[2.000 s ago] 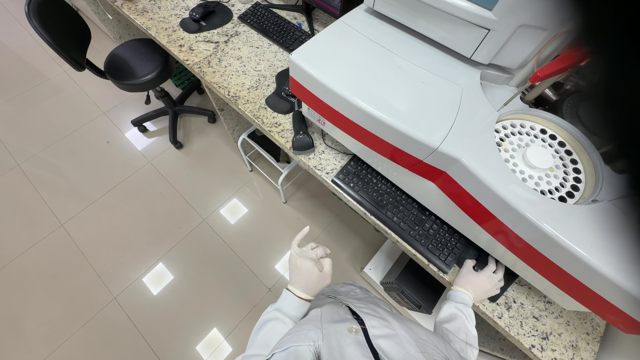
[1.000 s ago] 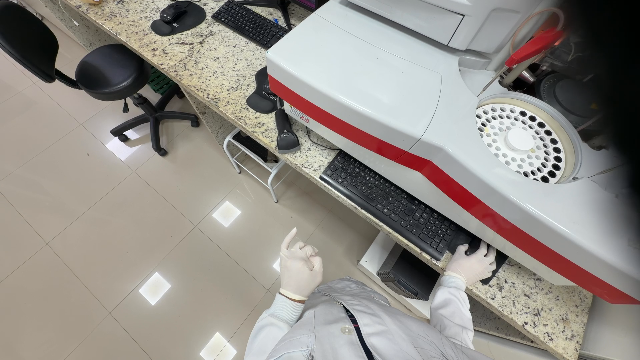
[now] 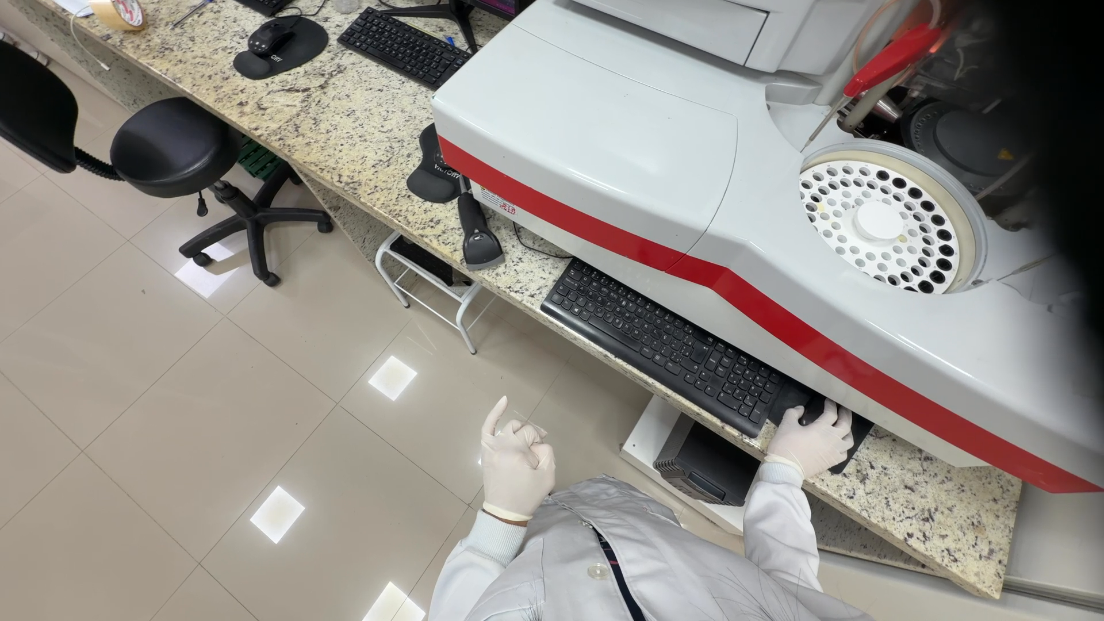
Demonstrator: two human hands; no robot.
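My left hand (image 3: 517,461), in a pale glove, is raised over the tiled floor. Its index finger points up while the others curl inward, and nothing shows in it. At the counter's front edge, my gloved right hand (image 3: 812,438) rests over a black computer mouse (image 3: 809,409), which its fingers partly cover. The mouse lies on a dark mouse pad (image 3: 854,444). Just left of it is a black keyboard (image 3: 664,345), lying along the counter in front of a large white laboratory analyzer (image 3: 638,112) with a red stripe. A round white sample carousel (image 3: 880,220) is set into the machine.
The speckled granite counter (image 3: 345,129) holds a handheld barcode scanner (image 3: 476,228), a second keyboard (image 3: 404,45) and another mouse (image 3: 271,34). A black wheeled chair (image 3: 177,147) stands at the left. Below the counter are a white step stool (image 3: 431,289) and a dark boxy device (image 3: 705,461).
The view has shifted slightly. My left hand keeps its raised-finger pose, and my right hand stays on the mouse.
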